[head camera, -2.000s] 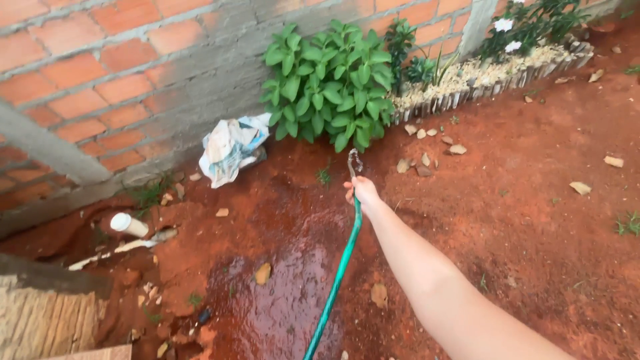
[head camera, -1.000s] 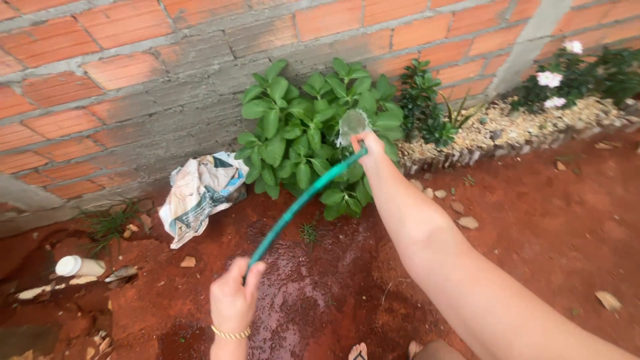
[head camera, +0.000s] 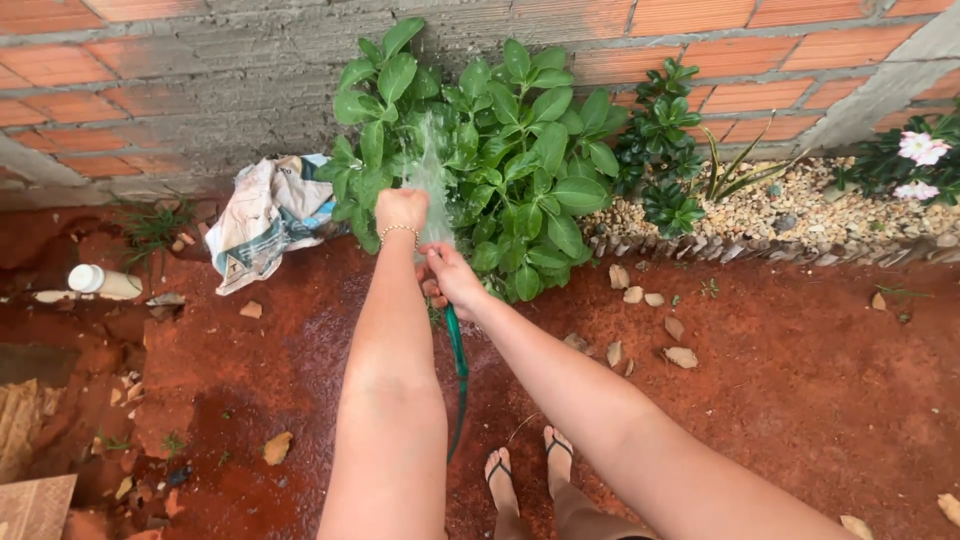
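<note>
My right hand (head camera: 450, 277) is closed round the end of a green garden hose (head camera: 456, 345), which hangs down toward my feet. Water (head camera: 429, 169) sprays from there over a leafy green bush (head camera: 525, 165) at the wall. My left hand (head camera: 402, 208), with a gold bracelet at the wrist, reaches out beside the spray, just above and left of my right hand. Its fingers are turned away from view, so whether it holds anything does not show. The hose's outlet is hidden.
A brick wall (head camera: 735, 60) runs behind the bush. A crumpled sack (head camera: 266, 217) lies to its left, near a white-capped bottle (head camera: 105, 281). To the right is a gravel bed (head camera: 802, 199) with edging and flowering plants. My sandalled feet stand on wet red soil (head camera: 247, 360).
My left hand, lower on the hose one second ago, has moved up beside the spray. Water now falls on the left and middle of the bush. The view has shifted.
</note>
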